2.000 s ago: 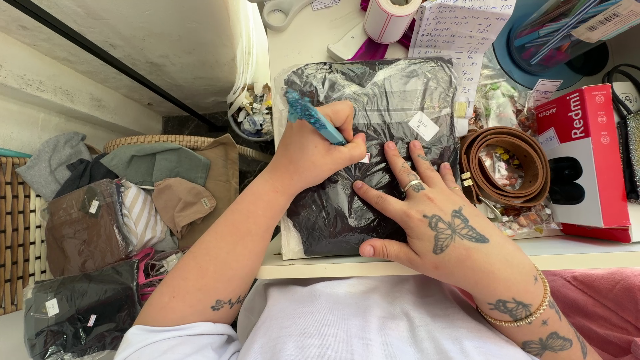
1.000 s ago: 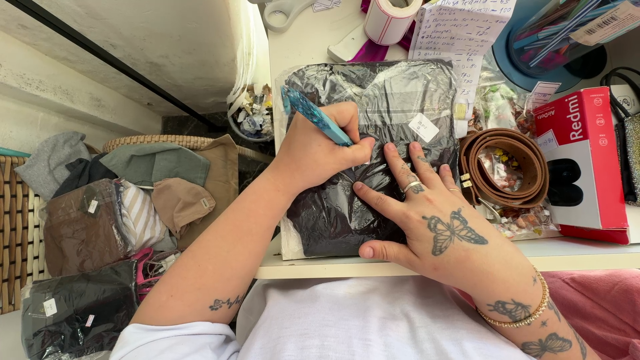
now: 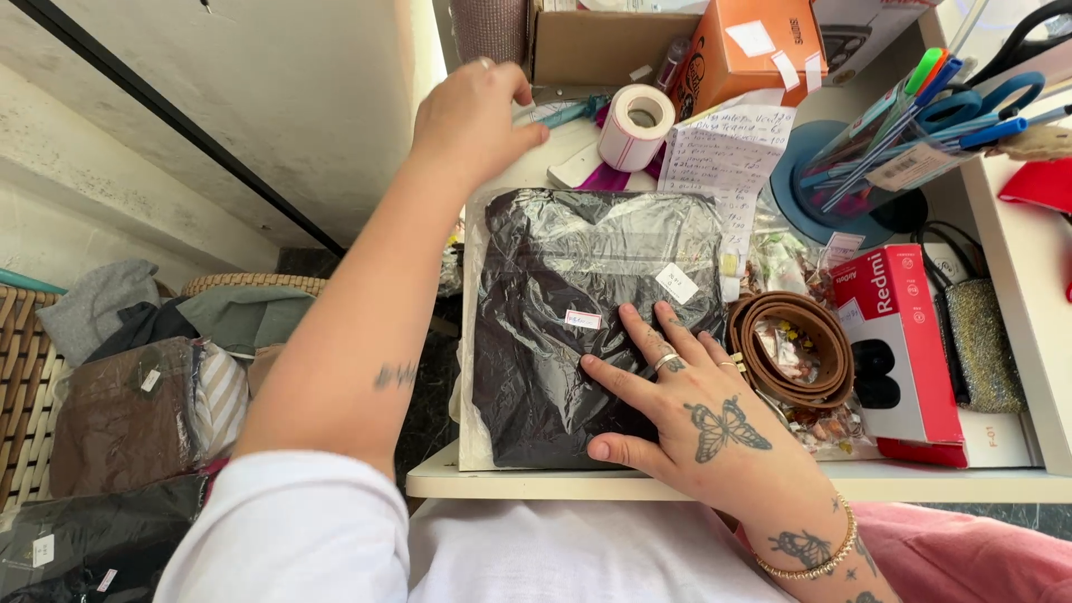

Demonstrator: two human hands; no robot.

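Note:
A black garment in a clear plastic bag (image 3: 536, 368) lies flat, with a white tag (image 3: 677, 283) and a small red-edged label (image 3: 583, 319) on it. My right hand (image 3: 682, 385) rests palm down on its lower right part, fingers spread. Beyond the bag's upper left corner is my left hand (image 3: 477, 121), its thumb and forefinger apart beside the near end of a blue pen (image 3: 574, 112). The pen lies on the white surface, left of a label roll (image 3: 636, 126); whether the thumb touches it is unclear.
Right of the bag are a coiled brown belt (image 3: 791, 347), a red and white Redmi box (image 3: 904, 343) and a pen cup (image 3: 871, 159). A handwritten sheet (image 3: 724, 151) and orange box (image 3: 741, 50) stand behind. Bagged clothes (image 3: 126, 410) lie at the left by a wicker basket (image 3: 25, 368).
My left hand has moved from the bag up and to the left, and the pen it held there is out of its grip. My right hand stays on the bag. The view has tilted up.

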